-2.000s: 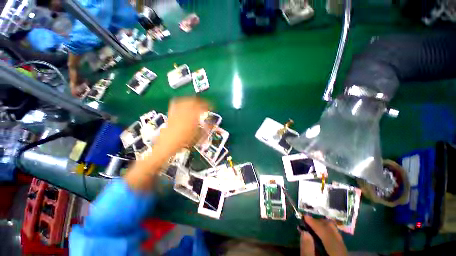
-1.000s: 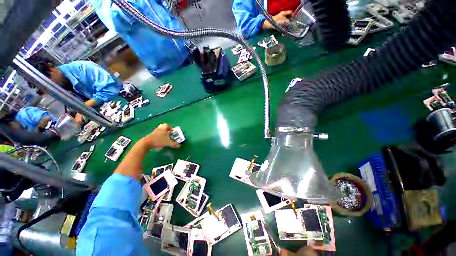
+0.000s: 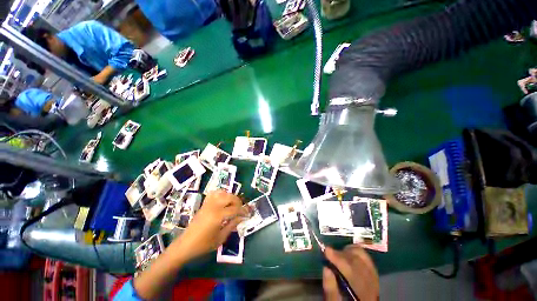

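Observation:
My right hand (image 3: 356,271) is at the bottom edge, closed around a black soldering iron (image 3: 337,270). Its thin tip points up-left, beside a white housing with a green board (image 3: 294,227). My left hand (image 3: 221,218) is over the near side of the pile, its fingertips at the left end of a white housing with a dark display (image 3: 262,211). The fingers hide that end, and I cannot tell whether they grip it. Another white housing (image 3: 335,218) with an orange flex cable lies under the clear hood, overlapping a pinkish housing with a green board (image 3: 380,226).
The clear fume hood (image 3: 347,147) hangs from a thick black duct (image 3: 377,64). Right of it are a round bowl of silvery scraps (image 3: 414,187) and a blue soldering station (image 3: 452,187). Many housings (image 3: 184,171) are piled left. A person in blue (image 3: 94,44) sits farther along the bench.
My left hand has come back from farther out on the mat, where it held a small unit. More units now lie behind the pile. The view has shifted; my right hand with the iron shows more fully.

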